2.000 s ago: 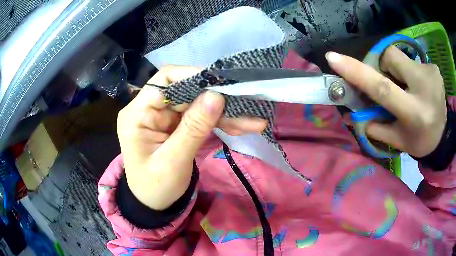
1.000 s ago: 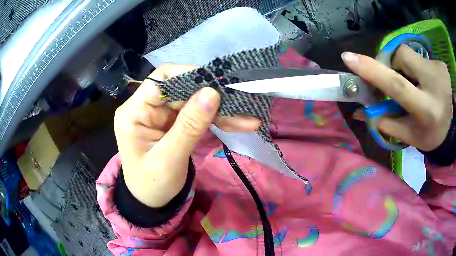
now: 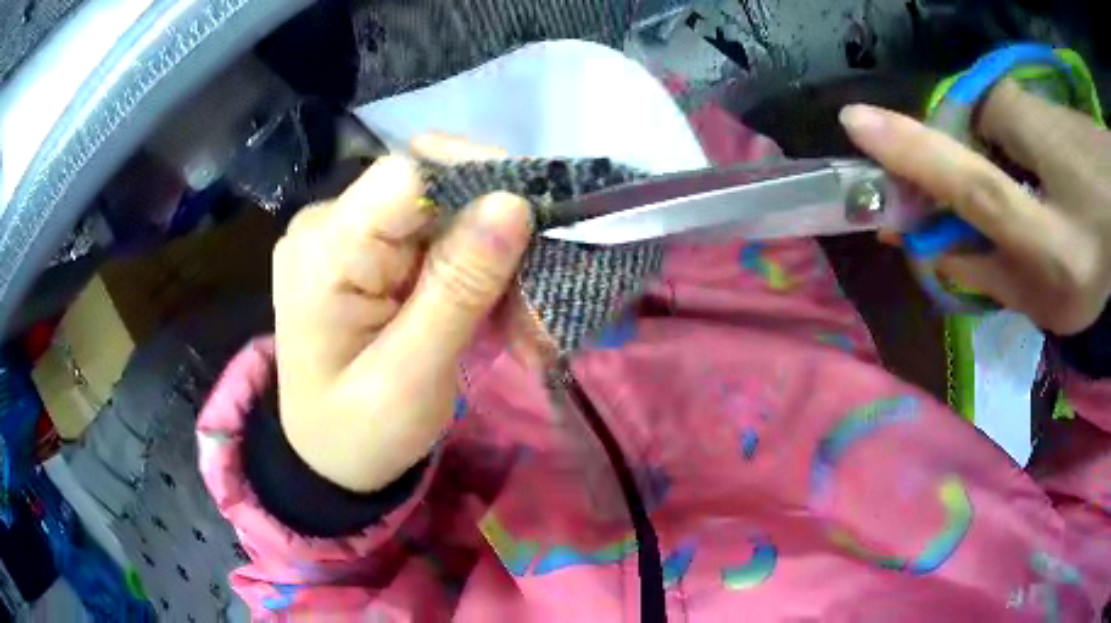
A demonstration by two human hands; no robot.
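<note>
My left hand [image 3: 366, 304] pinches a piece of grey-black tweed fabric [image 3: 585, 280] between thumb and fingers. Black motifs show along the fabric's upper part, beside the blade tips. A smooth white backing [image 3: 560, 97] stands out behind and above the tweed. My right hand [image 3: 999, 183] holds scissors [image 3: 743, 205] by their blue handle loops, with fingers through the loops and the index finger extended near the pivot. The blades point left, slightly apart, with their tips at the fabric close to my left thumb. Whether a thread lies between the blades cannot be told.
A pale grey curved edge with a ruler scale [image 3: 134, 91] runs along the upper left. A green basket [image 3: 960, 365] is at the right. A tan cardboard box [image 3: 85, 353] and grey patterned fabric [image 3: 171, 523] are at the left. The pink jacket [image 3: 755, 487] lies below the hands.
The tweed piece has turned and its lower part now hangs as a point below my left hand. The scissors have tilted, with the handles slightly higher and further right.
</note>
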